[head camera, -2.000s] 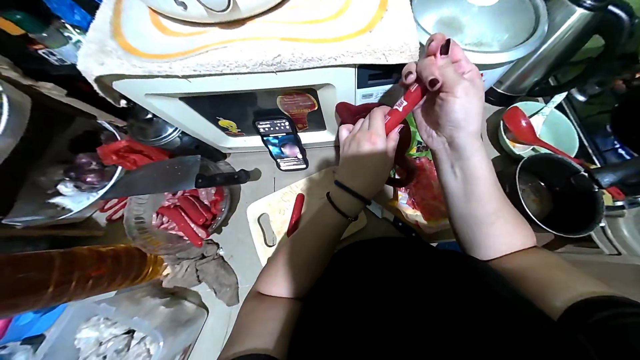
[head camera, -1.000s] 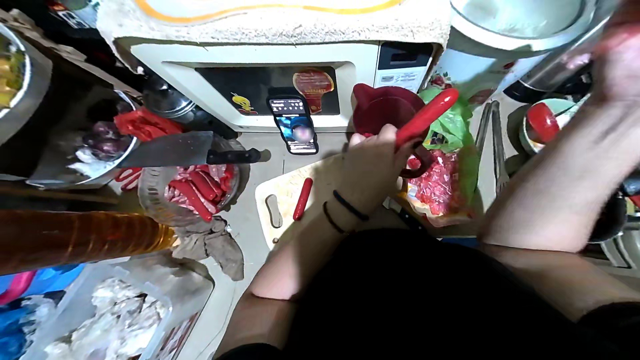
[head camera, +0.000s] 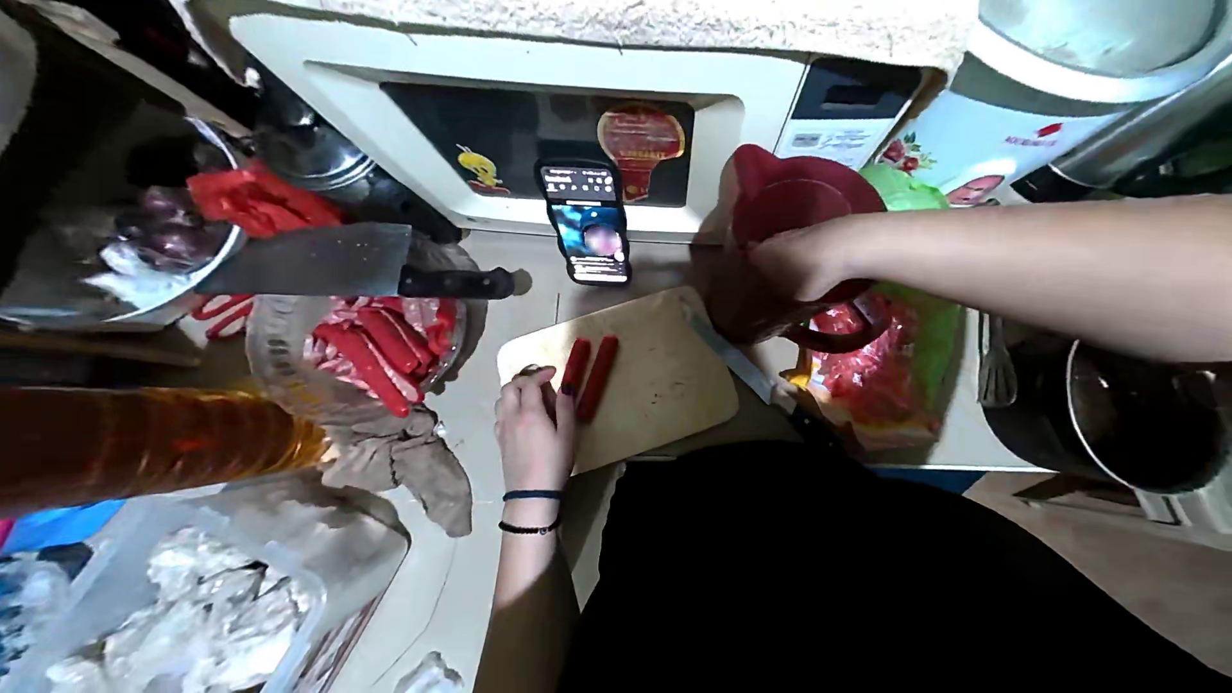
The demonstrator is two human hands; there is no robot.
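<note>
Two red hotdogs (head camera: 598,377) lie side by side on a pale cutting board (head camera: 674,385). My left hand (head camera: 536,423) rests at the board's left edge, its fingertips against the left hotdog; a firm grip cannot be made out. My right hand (head camera: 804,260) reaches into a dark red plastic pitcher (head camera: 808,188), its fingers hidden inside. A small knife (head camera: 746,366) lies over the board's right side. Beside the pitcher is a plastic pack of red hotdogs (head camera: 866,366). At left, a clear bowl (head camera: 279,356) contains sliced pink meat and red pieces.
A cleaver (head camera: 327,262) lies across the clear bowl and a metal basin. A phone (head camera: 589,226) leans on the microwave oven (head camera: 741,106). A bottle of amber liquid (head camera: 154,443) and a plastic container (head camera: 308,597) are at left, a dark pot (head camera: 1145,414) at right.
The hotdog my left hand held is now on the board beside the other one, and that hand has moved left and down to it. My right hand has come from the far right into the pitcher.
</note>
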